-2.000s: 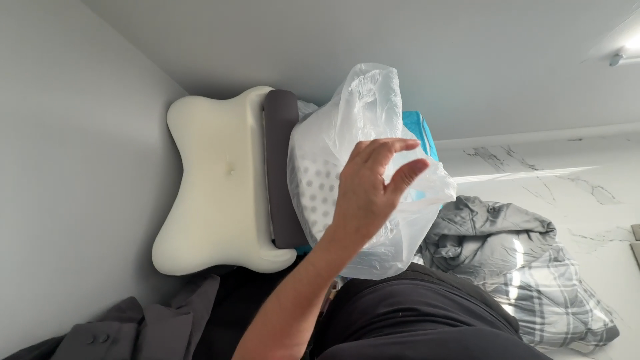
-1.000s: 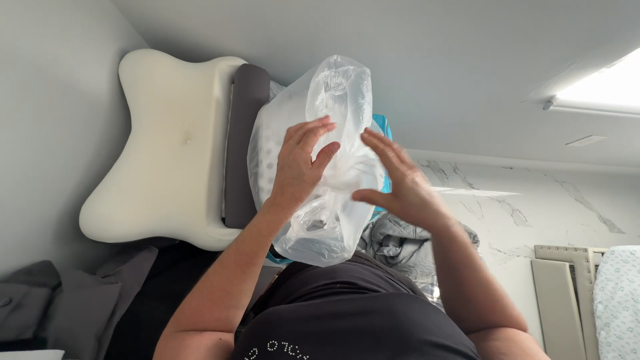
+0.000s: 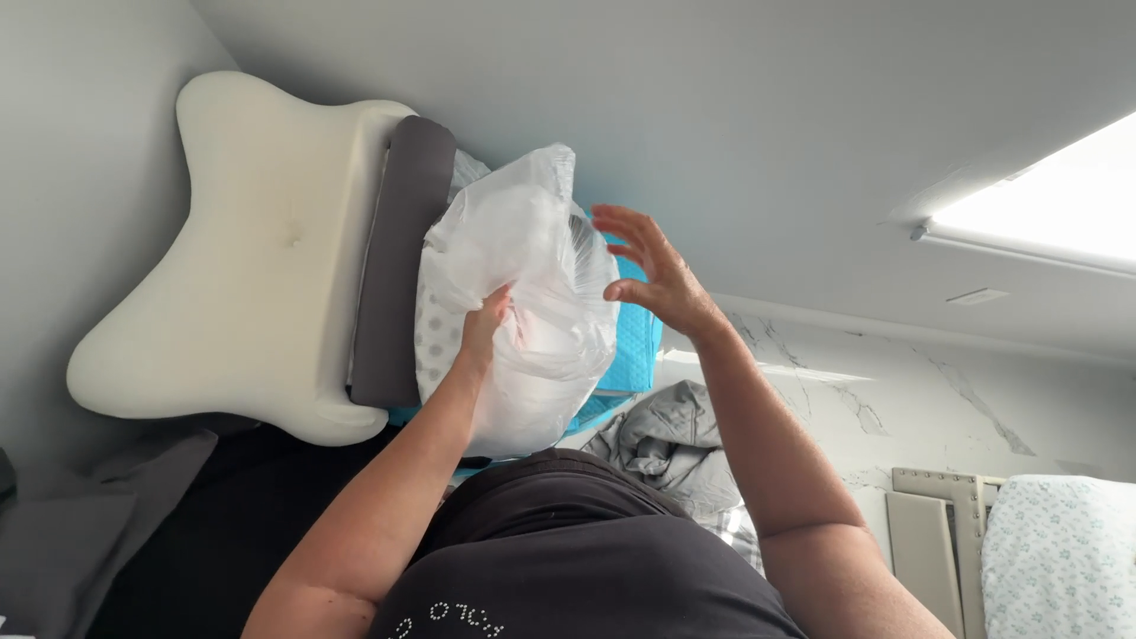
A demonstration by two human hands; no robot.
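Note:
A translucent white plastic bag [image 3: 532, 222] stands bunched up in front of my body, with a white item with grey dots [image 3: 435, 333] showing at its left side. My left hand [image 3: 488, 324] is pushed against the bag's near face, its fingers partly hidden in the folds; whether they grip the film cannot be told. At the bag's right edge, my right hand [image 3: 652, 271] is raised with thumb and fingers apart, holding nothing. Behind the bag is a bright blue quilted fabric item [image 3: 635, 346]. Left of the bag are a dark grey fabric piece [image 3: 404, 266] and a cream contoured foam pillow [image 3: 266, 240].
Dark grey fabric [image 3: 169, 497] lies at the lower left. A crumpled grey blanket [image 3: 679, 426] is beyond the bag at the right. Farther right stand a beige studded furniture frame [image 3: 941, 484] and floral-patterned bedding [image 3: 1061, 550]. Grey walls rise behind the pillow, and the floor is white and marbled.
My right hand, absent two seconds ago, came into view and is now at the bag's right edge. My left hand has gone from above the bag into its folds.

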